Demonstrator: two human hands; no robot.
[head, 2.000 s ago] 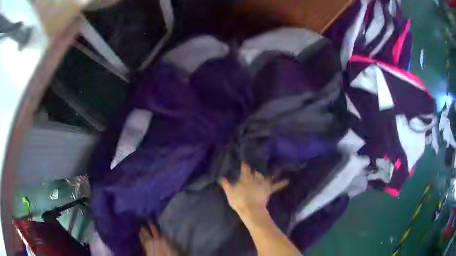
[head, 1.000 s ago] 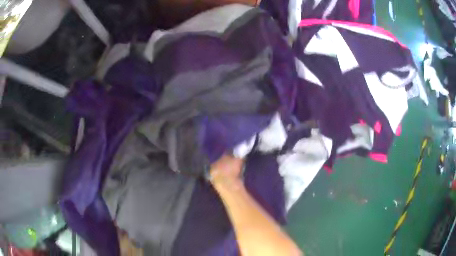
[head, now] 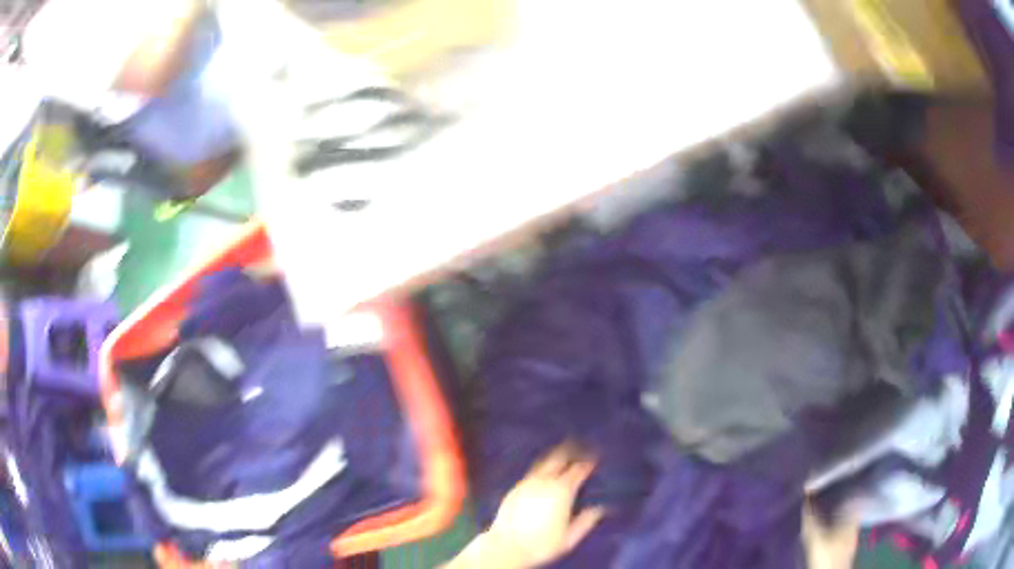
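Note:
A large navy and grey garment bundle [head: 567, 367] fills the middle and right, beside the white table. My left hand [head: 539, 513] lies on its near navy part, with thumb and fingers apart; no cloth shows clearly gripped. My right hand [head: 828, 542] is at the bottom edge, cut off and blurred, against the bundle near a pale panel. Its fingers are hard to make out, so its grip cannot be told. The whole view is blurred.
The white table [head: 556, 122] has dark loop handles, possibly shears [head: 361, 122], near its left corner. An orange-red crate [head: 439, 445] holds navy and white garments [head: 267, 411]. Purple [head: 72, 345] and blue [head: 106, 506] plastic items stand left. Pink-edged garments lie far right.
The view has swung left, bringing the table top and crate in. My left hand now shows more fully on the navy cloth. My right hand is lower and farther right in the picture.

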